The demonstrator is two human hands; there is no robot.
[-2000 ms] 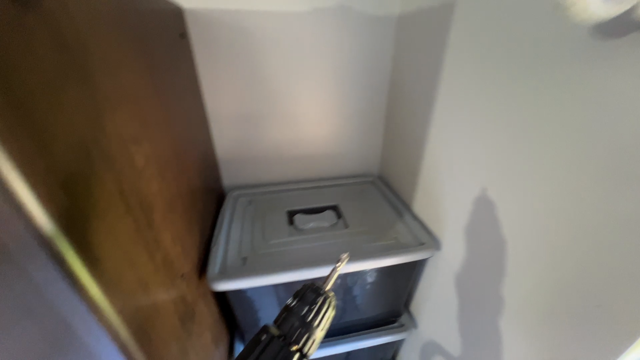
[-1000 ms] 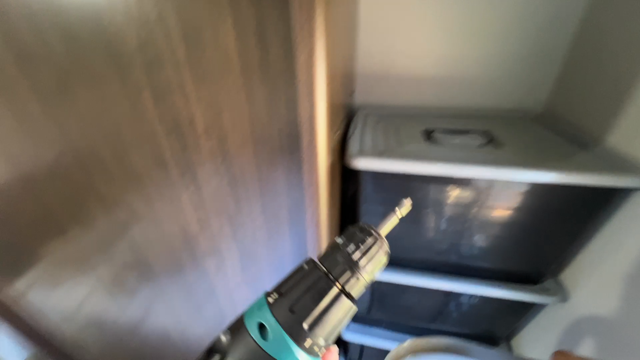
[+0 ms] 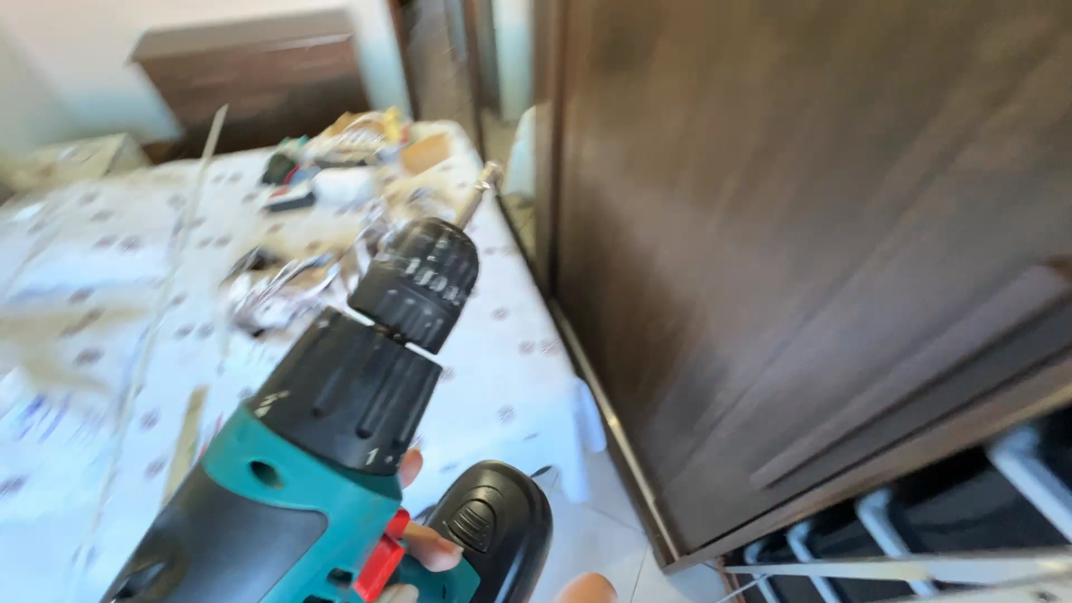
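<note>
My left hand (image 3: pixel 429 546), mostly hidden behind the tool, grips a teal and black cordless drill (image 3: pixel 276 494) by its handle, with fingertips around the red trigger (image 3: pixel 383 559). The drill points up and right, its black battery base (image 3: pixel 492 528) to the right of the handle. A metal bit (image 3: pixel 479 194) sticks out of the black chuck (image 3: pixel 419 280). Only a fingertip of what looks like my right hand (image 3: pixel 588 589) shows at the bottom edge; whether it holds anything is hidden.
A table with a patterned white cover (image 3: pixel 502 335) bears crumpled clear plastic (image 3: pixel 285 289) and assorted small items. A dark wooden panel (image 3: pixel 737 234) stands at the right. Below it are dark storage boxes with grey rims (image 3: pixel 892 523). A brown wooden piece of furniture (image 3: pixel 251 67) stands behind.
The view has swung left, from the stacked lidded boxes to the table. The drill stays in my left hand and now shows much more of its body, trigger and battery.
</note>
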